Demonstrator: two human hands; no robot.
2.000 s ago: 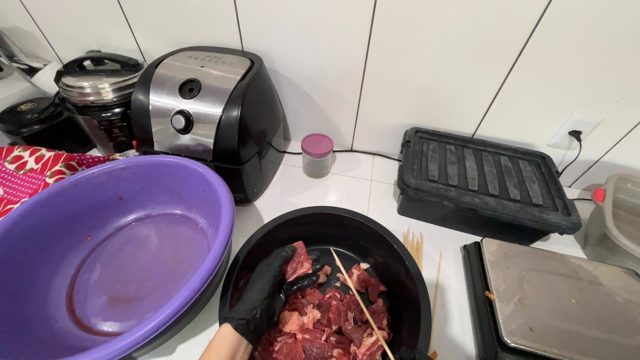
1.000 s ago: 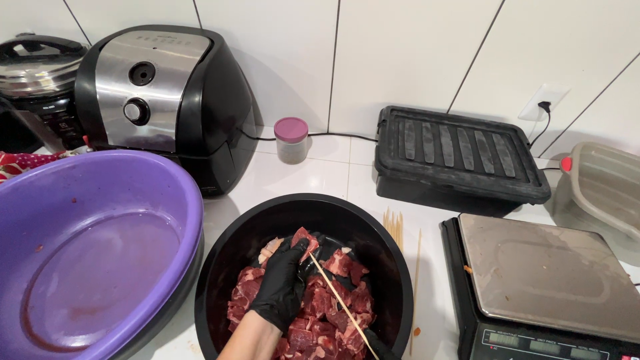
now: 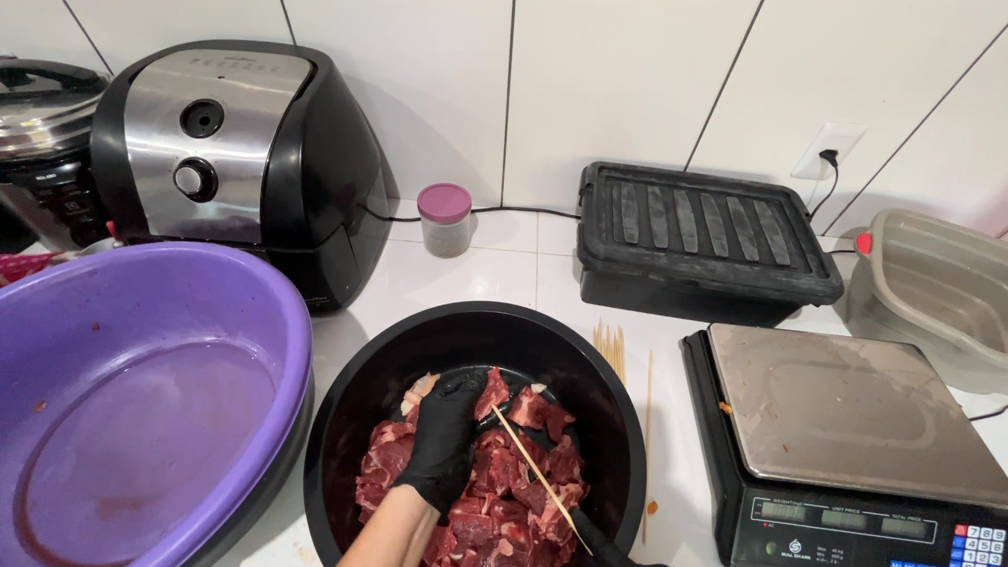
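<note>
My left hand (image 3: 445,441), in a black glove, pinches a piece of raw red meat (image 3: 493,392) inside a round black tub (image 3: 339,394). The tip of a wooden skewer (image 3: 535,470) meets that piece. My right hand (image 3: 602,547), also black-gloved, grips the skewer's lower end at the bottom edge of the view, where most of the hand is cut off. Many chunks of raw meat (image 3: 484,512), some with pale fat, lie in the tub below and around the left hand.
A purple basin (image 3: 295,339) stands left, before an air fryer (image 3: 236,157) and a pressure cooker (image 3: 55,150). Behind the tub is a lidded jar (image 3: 446,220). Rightward are loose skewers (image 3: 610,350), a black lidded box (image 3: 701,236), a digital scale (image 3: 850,409) and a grey container (image 3: 937,291).
My left hand with its piece of meat has come to the skewer's tip; two seconds ago the piece was held apart, left of the skewer. The view has shifted.
</note>
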